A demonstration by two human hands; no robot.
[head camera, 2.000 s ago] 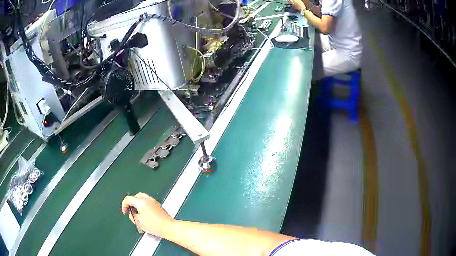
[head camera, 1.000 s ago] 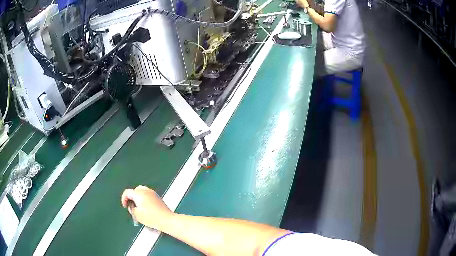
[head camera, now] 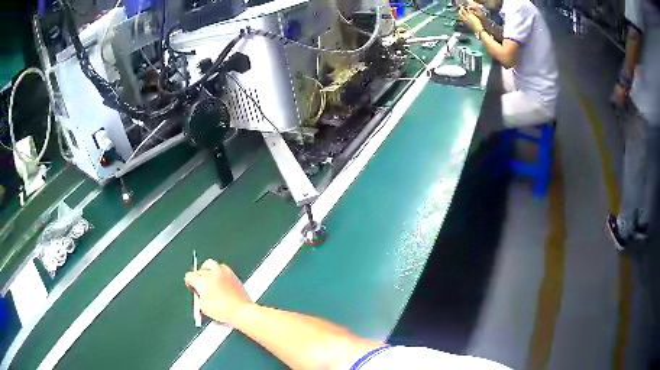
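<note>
My right hand [head camera: 216, 289] reaches in from the lower right over the dark-green conveyor belt [head camera: 155, 311]. It is closed on thin silver tweezers [head camera: 197, 312], whose ends show above and below the fingers. The tweezers stand nearly upright in the picture. A faint piece of a fixture strip [head camera: 273, 192] shows on the belt beside the slanted metal bracket, mostly hidden. My left hand is not in view.
The bracket ends in a post with a round knob [head camera: 312, 233] at the metal rail. A white machine [head camera: 264, 79] stands behind. A bag of white rings [head camera: 64, 237] lies left. A seated person [head camera: 532, 65] works ahead; another person [head camera: 631, 144] stands at right.
The fixture strip has moved away up the belt and nearly out of sight. The view has turned, shifting the scene rightward. A standing person now shows at right. The tweezers show more clearly.
</note>
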